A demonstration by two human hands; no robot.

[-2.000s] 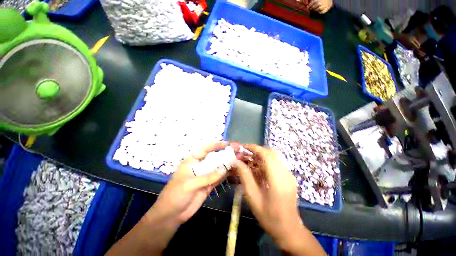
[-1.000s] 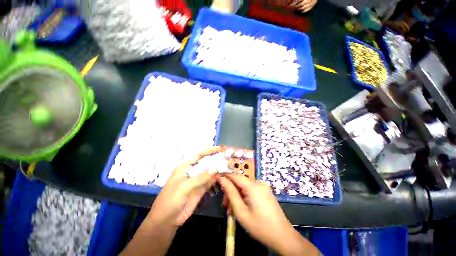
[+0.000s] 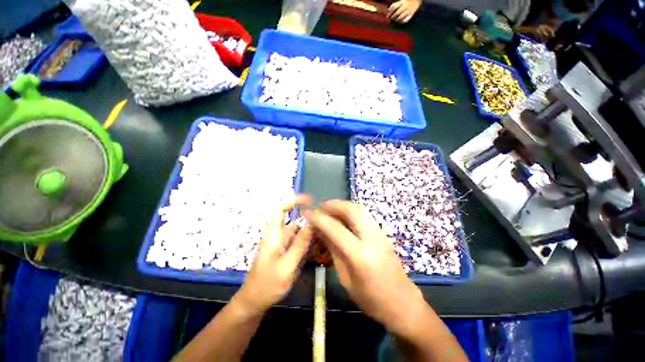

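Note:
My left hand [image 3: 277, 253] has its fingers curled around a few small white pieces [image 3: 300, 222], mostly hidden by the fingers. My right hand [image 3: 362, 256] meets it at the fingertips; whether it pinches a piece is blurred. A reddish-brown fixture [image 3: 318, 252] shows only in part below and between the hands, its holes hidden. Its pale yellow stick [image 3: 320, 314] points down towards me. The left blue tray [image 3: 149, 240] of white pieces lies beside my left hand. The right blue tray [image 3: 351, 168] of mottled white-and-brown pieces lies beyond my right hand.
A deeper blue bin [image 3: 332, 125] stands behind the trays. A bag of white parts [image 3: 159, 53] and green fan [image 3: 53, 173] are left. A metal press [image 3: 559, 166] is right. Blue crates [image 3: 145, 329] sit below the bench edge. Another person's hand [image 3: 403, 10] shows at the top.
The view has shifted, so the bench things sit further left in the picture. My hands now cover the fixture's holes, which showed one second ago. Fewer white pieces show in my left hand.

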